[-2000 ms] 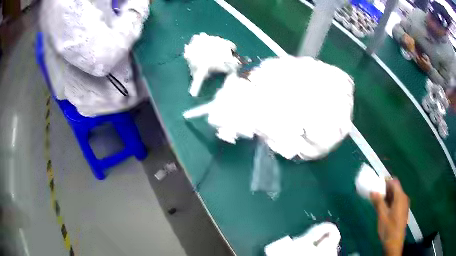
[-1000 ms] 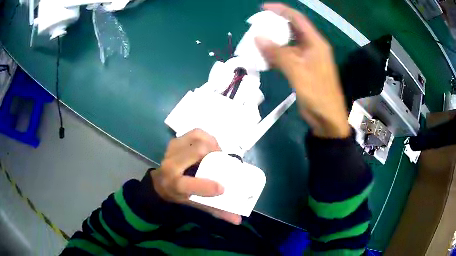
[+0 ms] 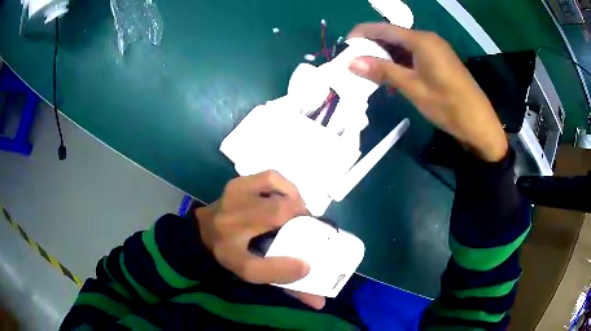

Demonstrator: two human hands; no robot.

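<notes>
The white camera body (image 3: 285, 142) lies on the green mat in front of me, with red and dark internal wires (image 3: 326, 106) showing in its opening. My left hand (image 3: 249, 226) grips the white wall-mount bracket (image 3: 321, 255) at the body's near end, thumb on its plate. My right hand (image 3: 431, 81) holds a white rounded part (image 3: 364, 59) at the body's far end, thumb on top and fingers behind. More thin wires (image 3: 324, 42) stick out beyond that end. A white antenna (image 3: 370, 158) points out to the right.
A white oval piece (image 3: 394, 11) lies at the top. A plastic bag (image 3: 136, 26) and a white unit (image 3: 46, 9) with a black tail cable (image 3: 58, 97) are upper left. A black-and-silver box (image 3: 541, 123), a black screwdriver (image 3: 554, 192) and a carton (image 3: 564, 239) are at right.
My right hand has lowered the white rounded part onto or against the body's far end. A white oval piece now shows at the top. My left hand still grips the bracket.
</notes>
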